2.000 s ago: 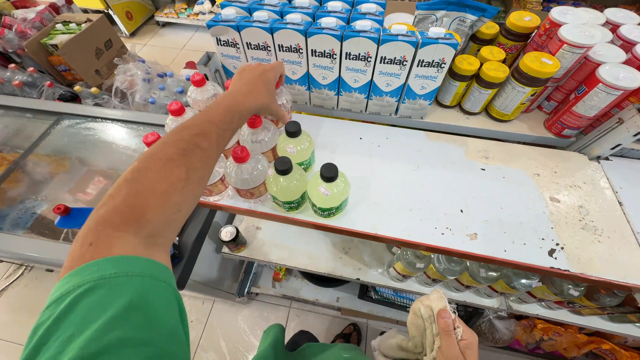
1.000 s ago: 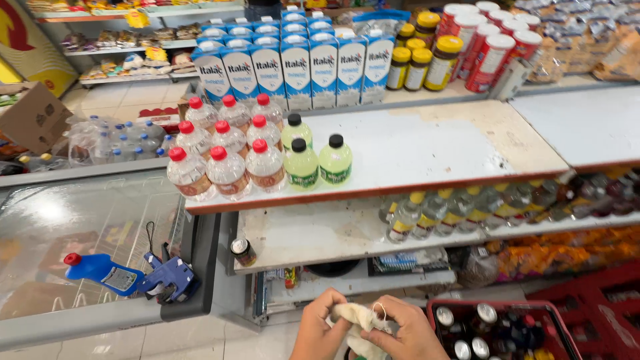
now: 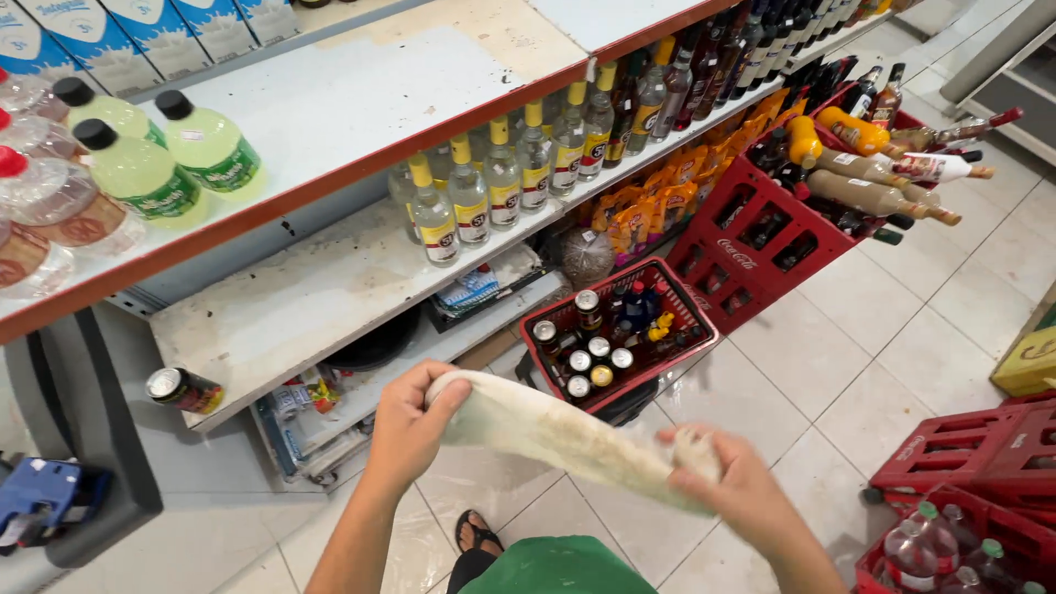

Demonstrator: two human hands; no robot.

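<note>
A stained, off-white cloth [image 3: 561, 429] is stretched between my two hands in front of my body. My left hand [image 3: 417, 421] pinches one end between thumb and fingers. The bunched other end is in my right hand [image 3: 726, 474], which looks slightly blurred. Beyond the hands, a red shopping basket [image 3: 701, 330] on the floor holds cans and bottles. A lone dark can [image 3: 186, 390] stands at the near end of the lower shelf [image 3: 289, 301]. Black-capped bottles of pale green drink [image 3: 212, 148] stand on the upper shelf [image 3: 371, 82] beside red-capped clear bottles [image 3: 66, 198].
Clear bottles with yellow caps [image 3: 469, 194] line the lower shelf. Red crates [image 3: 763, 239] loaded with bottles stand beyond the basket, and more red crates [image 3: 965, 450] are at the right. A blue handheld device [image 3: 45, 495] lies at the left. My sandalled foot [image 3: 477, 532] is below.
My left hand has come from the bottles on the upper shelf down to the cloth. The cloth, bunched between both hands a second ago, is now spread out. The view has swung right and down.
</note>
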